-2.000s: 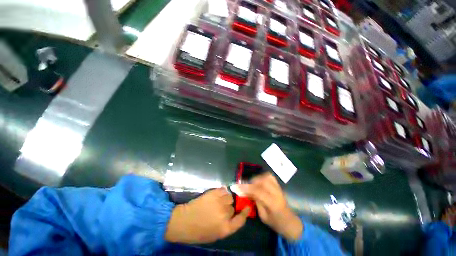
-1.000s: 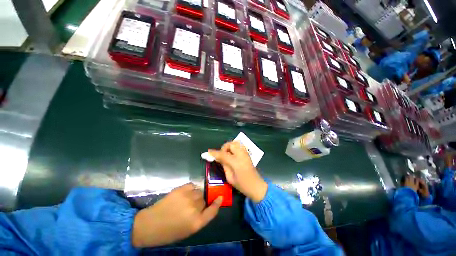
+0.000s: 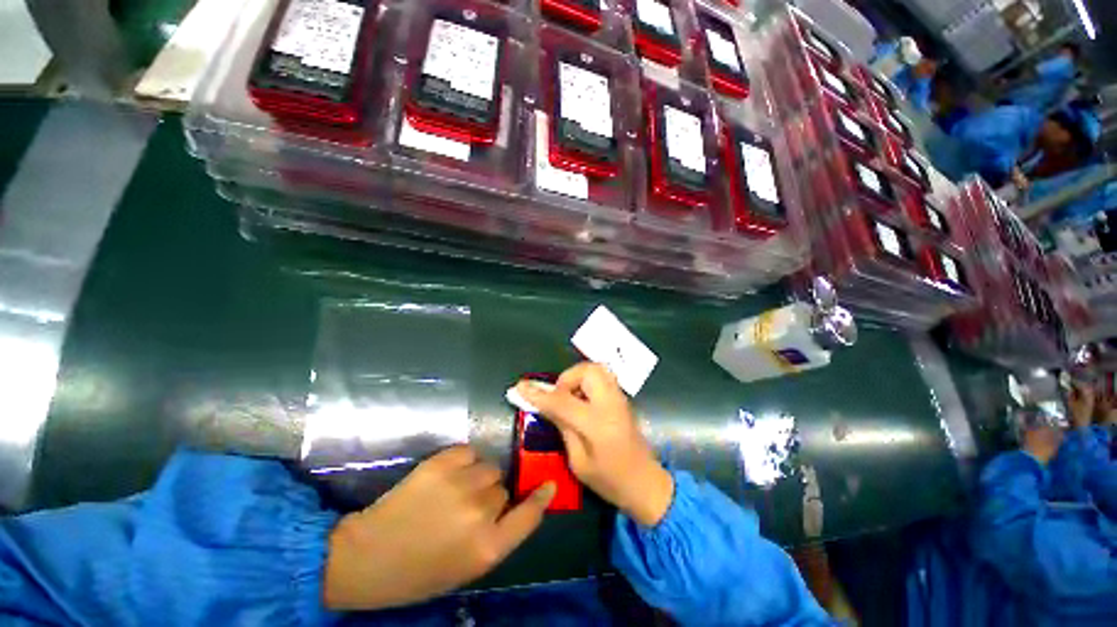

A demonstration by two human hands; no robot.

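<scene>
A red-and-black handheld device (image 3: pixel 544 468) lies on the green bench, its dark screen away from me and its red half near me. My left hand (image 3: pixel 431 527) holds it by the left side, with the thumb on the red half. My right hand (image 3: pixel 603 439) pinches a small white wipe (image 3: pixel 529 394) at the far end of the screen and hides part of the device. A white card (image 3: pixel 615 349) lies flat just beyond my right hand, its near edge partly covered.
Clear stacked trays (image 3: pixel 490 225) of devices stand beyond. A white bottle (image 3: pixel 774 343) stands right of the card, with film scraps (image 3: pixel 764 443) nearer me. A clear sheet (image 3: pixel 390 386) lies left. People in blue smocks (image 3: pixel 1056 514) are at the right.
From two seconds ago the view has shifted. The wipe has moved from the middle of the device to the far end of the screen. My left hand still holds the device.
</scene>
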